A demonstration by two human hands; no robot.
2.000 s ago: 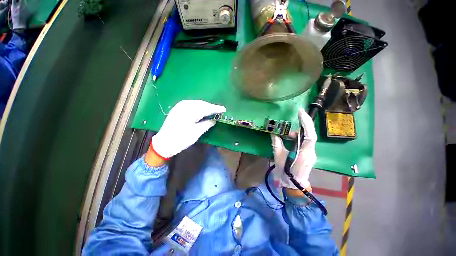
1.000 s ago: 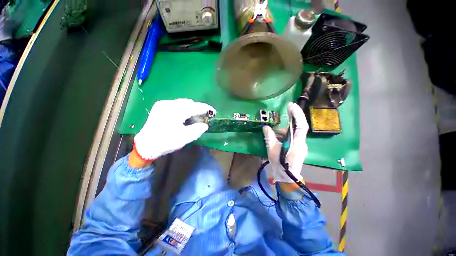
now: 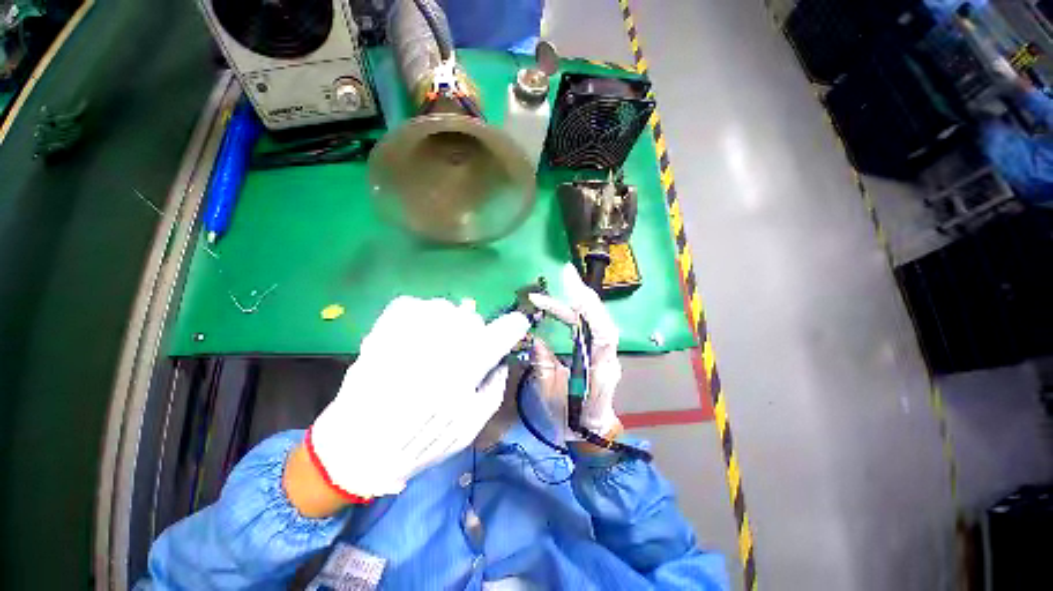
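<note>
A circuit board (image 3: 535, 303) shows as a small dark, end-on part between my hands; the rest is hidden by the gloves. My left hand (image 3: 418, 387), in a white glove with a red cuff edge, reaches across with its fingertips closed at the board. My right hand (image 3: 591, 367), in a white glove, holds the dark soldering iron (image 3: 577, 381) upright against the palm, its cable curving down at the wrist. The right fingers are also at the board. The iron's tip cannot be made out. A thin solder wire (image 3: 254, 303) lies on the mat at left.
A yellow piece (image 3: 333, 312) lies on the green mat (image 3: 300, 242). Around it are a blue stick (image 3: 231, 173), dark tools (image 3: 312, 151), a beige box (image 3: 303, 87), the fume hood (image 3: 453, 185), a bottle (image 3: 530, 110), a fan (image 3: 597, 124), and the iron stand (image 3: 598, 214) with yellow sponge (image 3: 621, 268).
The view has shifted right. The board has turned from lengthwise across to nearly end-on. My left hand has moved close to my right hand. The yellow piece and wire now show on the mat.
</note>
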